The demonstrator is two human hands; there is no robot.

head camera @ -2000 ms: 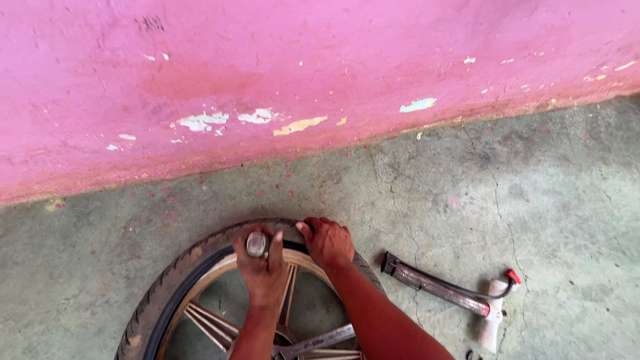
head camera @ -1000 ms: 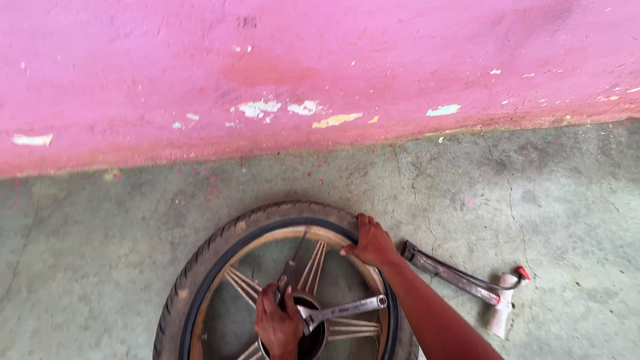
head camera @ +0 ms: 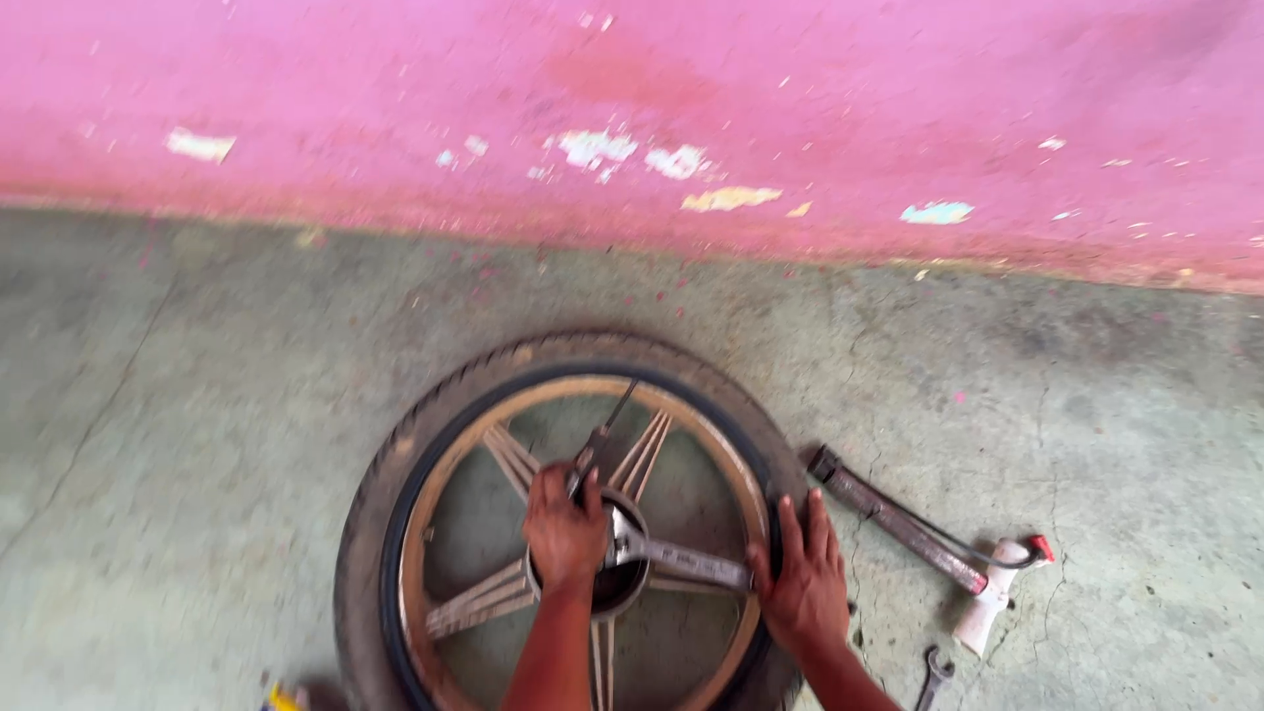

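Note:
A spoked alloy wheel with a rubber tyre lies flat on the floor. Over its hub, my left hand grips a screwdriver, whose thin shaft points up to the top of the rim. An adjustable wrench lies across the hub, its handle reaching toward the right side of the rim. My right hand rests with spread fingers on the tyre's right side, its thumb near the wrench's end.
A hand pump with a white handle and black hose lies on the cracked concrete floor, right of the tyre. Below it is an open-end wrench. Part of a yellow object shows at the bottom left. A pink wall runs behind.
Both hands were together at the tyre's top edge two seconds ago. My left hand has since come to the hub, and my right hand has moved down the tyre's right side. The view has shifted.

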